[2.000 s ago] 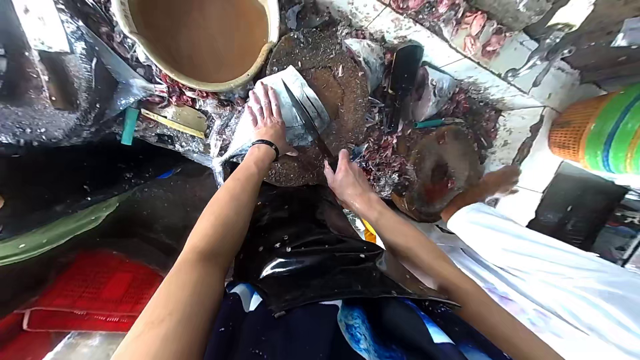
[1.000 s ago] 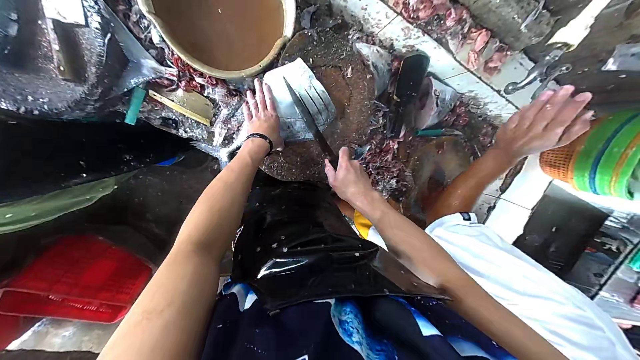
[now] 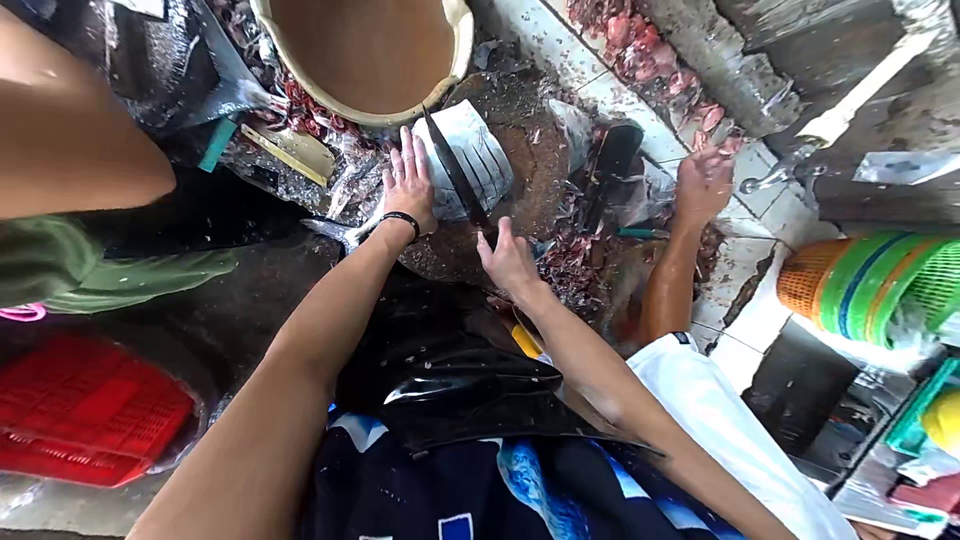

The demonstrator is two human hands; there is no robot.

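A silvery fish (image 3: 480, 161) with several parallel cuts across its side lies on a round wooden chopping block (image 3: 536, 176). My left hand (image 3: 410, 184), a dark band at its wrist, presses on the fish toward the tail, fingers slightly apart. The fish's tail fin (image 3: 334, 229) sticks out below that hand, past the block's left edge. In my right hand (image 3: 510, 259) is the handle of a long dark-bladed knife (image 3: 455, 171); the blade lies slantwise over the fish, its tip near my left fingertips. Whether the edge is in the flesh, I cannot tell.
A basin of brownish water (image 3: 364, 56) stands beyond the block. Fish scraps (image 3: 574, 274) and a dark blade (image 3: 611, 169) lie to the right. A co-worker's hand (image 3: 705, 180) reaches over white tiles near a tap (image 3: 780, 172). Another person's arm (image 3: 75, 127) enters at upper left. Stacked baskets (image 3: 862, 289) stand right.
The co-worker's hand on the right, raised and spread a second ago, is now over the scraps by the tiles. Another person's bare arm has come in at upper left.
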